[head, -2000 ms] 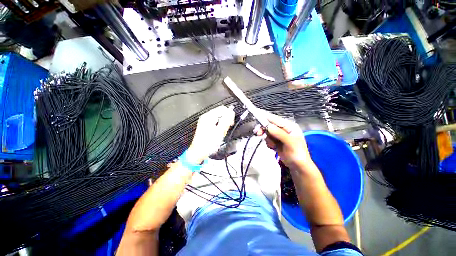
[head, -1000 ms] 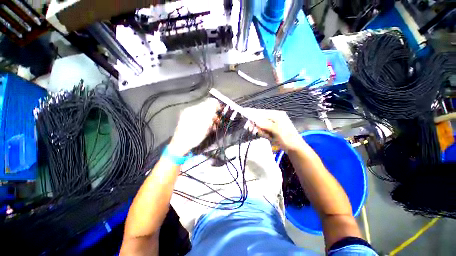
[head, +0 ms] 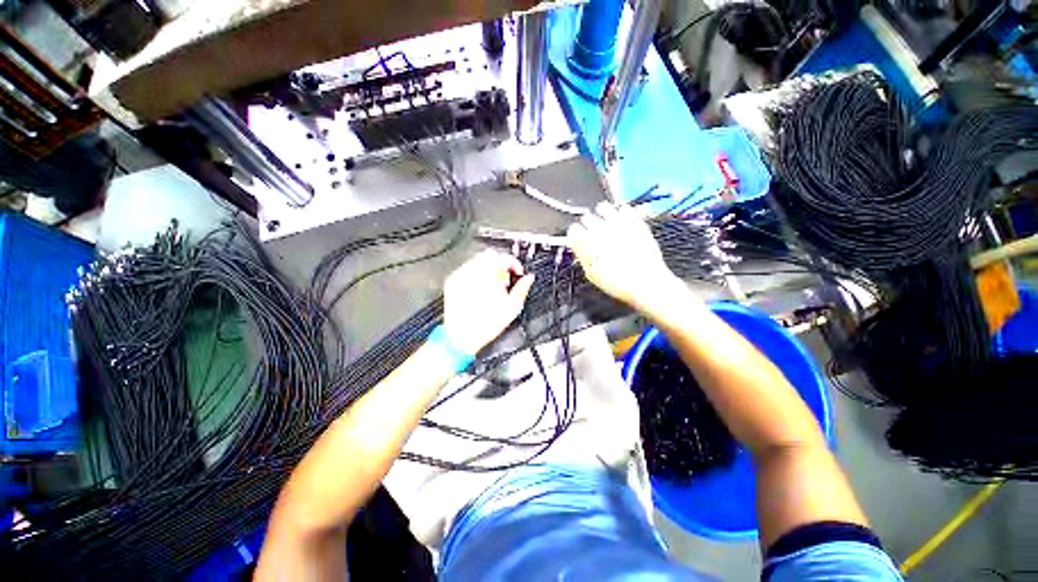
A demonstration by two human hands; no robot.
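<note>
The flat silvery loading bar [head: 512,238] lies roughly level above the wide bundle of black cables [head: 398,332]. My right hand [head: 616,252] grips its right end. My left hand [head: 486,300] is just below its left part, fingers bent together near a cable end; whether it holds a cable is too small to tell. Several black cables [head: 566,381] hang from the bar over the pale lap cloth [head: 526,415]. Other cables run to the dark mold [head: 427,123] under the press.
The brown-edged upper platen [head: 285,48] and shiny guide posts [head: 530,80] stand ahead. A blue bucket [head: 728,517] with black pieces is at my right knee. Coiled cables lie left [head: 171,341] and right [head: 848,171]. Pale curved handles [head: 549,201] lie near the mold plate.
The bar has turned from a steep slant to nearly level. My right hand has moved up over its right end. The view has shifted, with more of the upper platen showing.
</note>
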